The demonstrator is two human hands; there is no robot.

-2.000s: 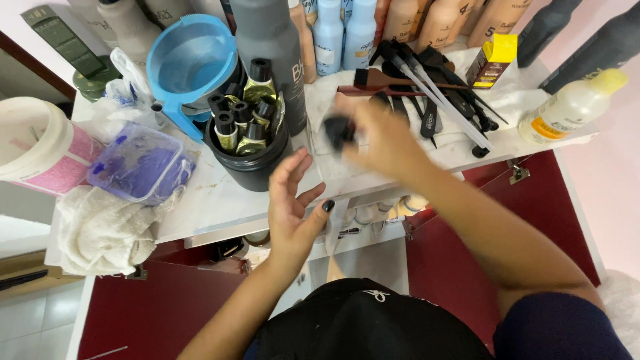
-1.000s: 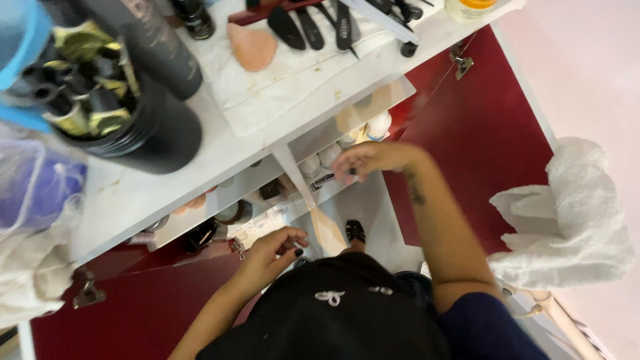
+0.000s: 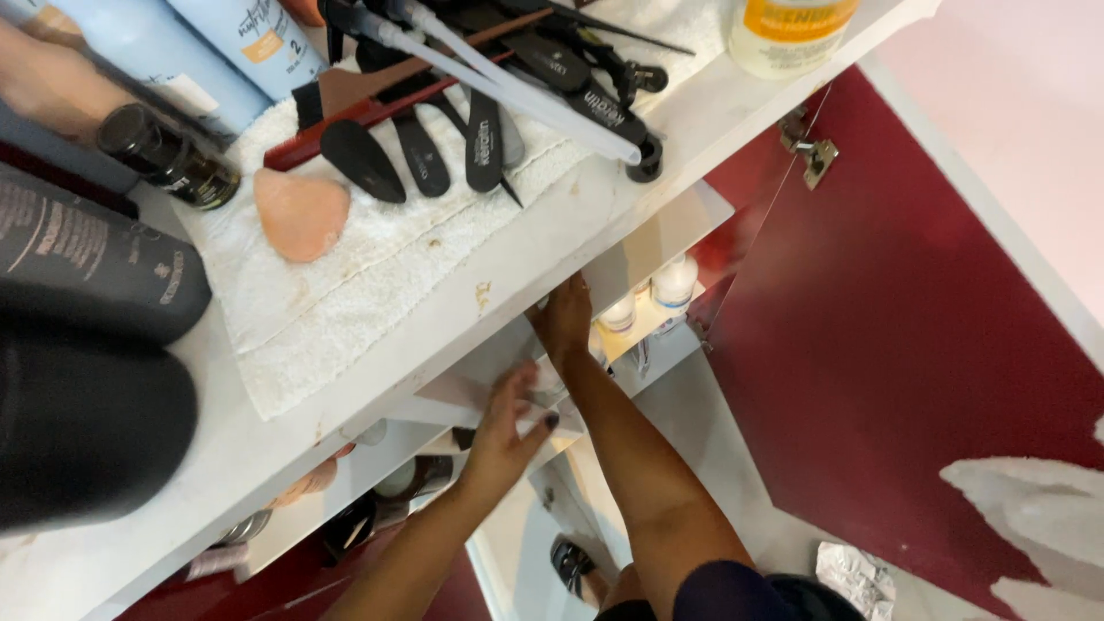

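Observation:
My right hand (image 3: 565, 323) reaches under the white countertop (image 3: 483, 306) into the cabinet. Its fingers are partly hidden by the counter edge, so whether they hold anything does not show. My left hand (image 3: 509, 431) is just below and left of it, fingers apart, holding nothing, near the cabinet's middle divider. White bottles (image 3: 674, 280) stand on a shelf right of my right hand. On the counter above lie a white towel (image 3: 345, 319), a peach makeup sponge (image 3: 302, 214), black hair clips (image 3: 362, 159) and a red comb (image 3: 362, 121). A small dark bottle (image 3: 168, 155) stands beside the towel.
Large black bottles (image 3: 95, 250) and light blue bottles (image 3: 250, 43) crowd the counter's left. A yellow-labelled bottle (image 3: 789, 34) is at the back right. A dark red cabinet door (image 3: 897, 345) stands open at right, with a white cloth (image 3: 1035, 509) near it. Jars (image 3: 414, 479) fill the left shelf.
Both hands were above the counter two seconds ago, the right one with a dark object. They have moved down to the cabinet, and my right hand now reaches inside. The view has shifted strongly.

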